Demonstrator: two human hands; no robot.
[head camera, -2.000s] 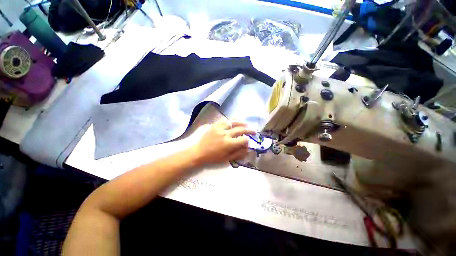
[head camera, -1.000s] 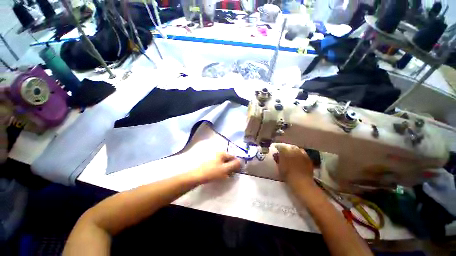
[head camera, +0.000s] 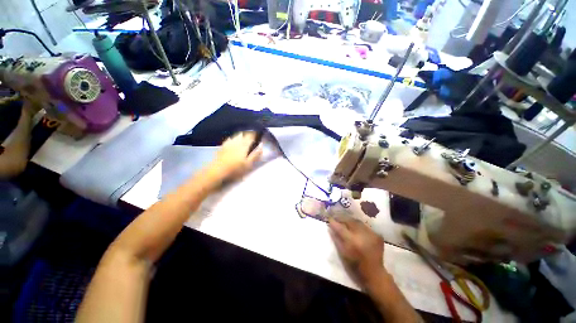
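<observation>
A pale grey facing piece (head camera: 303, 146) with a thin dark edge lies on the table left of the cream sewing machine (head camera: 436, 195). A black cloth piece (head camera: 221, 124) lies behind it. My left hand (head camera: 239, 154) is blurred and closed on the dark edge of the facing piece. The edge runs from there to the presser foot (head camera: 333, 194). My right hand (head camera: 354, 243) is just in front of the presser foot, fingertips at the needle plate; whether it holds cloth cannot be told.
Scissors (head camera: 464, 295) with red and yellow loops lie right, in front of the machine. Stacked grey panels (head camera: 104, 170) lie left. A purple machine (head camera: 85, 94) stands at the far left, with another person's arm (head camera: 18, 142) beside it. Dark cloth (head camera: 464, 140) lies behind the cream machine.
My left hand has moved from near the needle back and left to the facing's edge. My right hand came into view and has moved from under the machine arm to in front of the foot.
</observation>
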